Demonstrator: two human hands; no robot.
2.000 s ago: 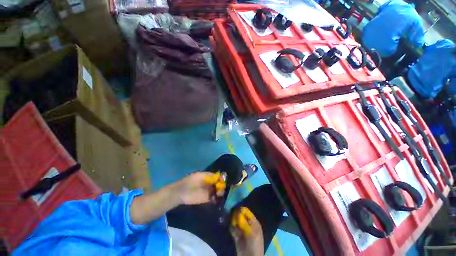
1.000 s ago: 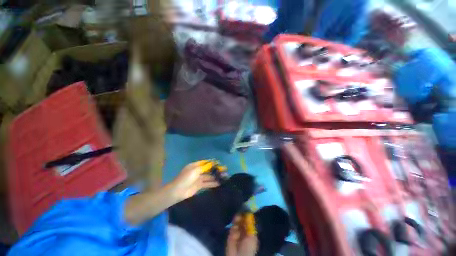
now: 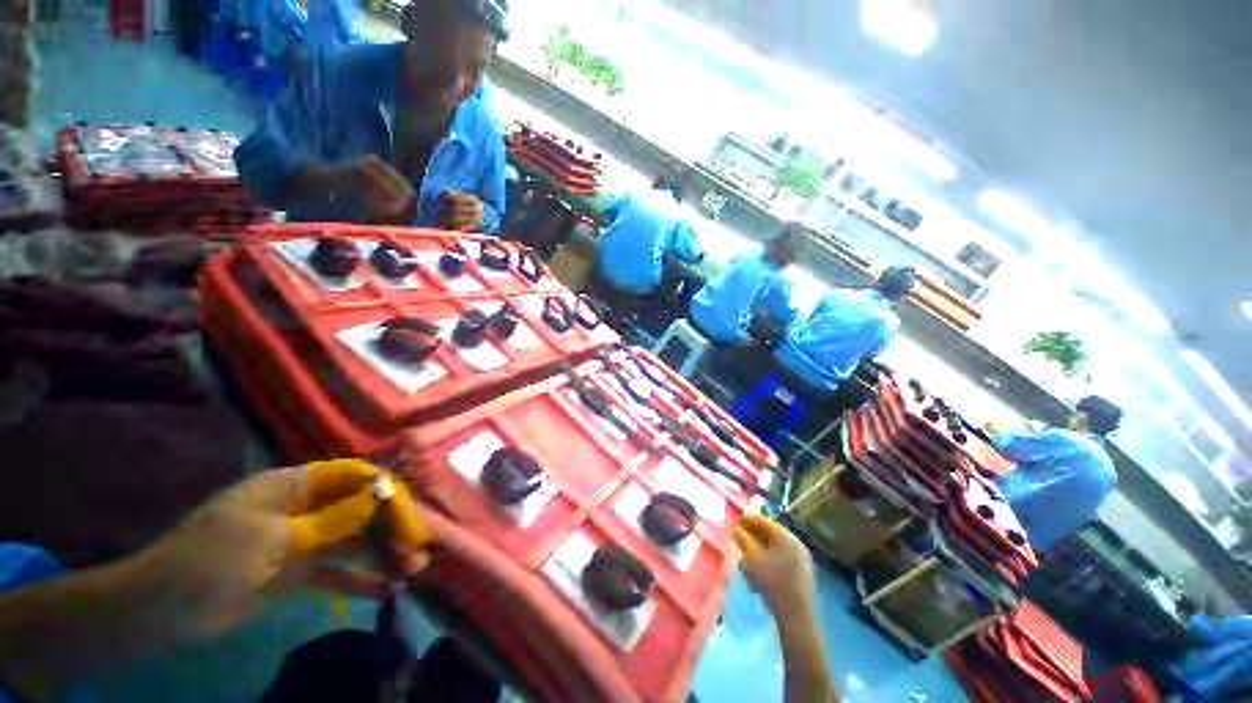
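Observation:
My left hand [image 3: 295, 529], with yellow finger cots, pinches a dark smartwatch [image 3: 394, 549] at the lower left; its narrow dark strap hangs below the fingers and much of it is hidden. My right hand [image 3: 777, 560] is at the right edge of the near red tray [image 3: 549, 560]; whether its fingers grip anything cannot be told. In that tray, closed smartwatches [image 3: 512, 474] sit on white slips, and long open ones [image 3: 659, 430] lie along the far right side under shiny plastic.
A second tray stack [image 3: 319, 330] with ring-shaped watches adjoins behind. A person in blue [image 3: 378, 124] sits beyond it. More workers [image 3: 643, 240] sit at a long bench. Tray stacks on a metal rack [image 3: 893, 556] stand right. A dark maroon heap [image 3: 110, 398] lies left.
The view has swung up and right, showing the room and workers. My left hand is nearer the camera, beside the tray. My right hand has moved from the lap to the tray's right edge.

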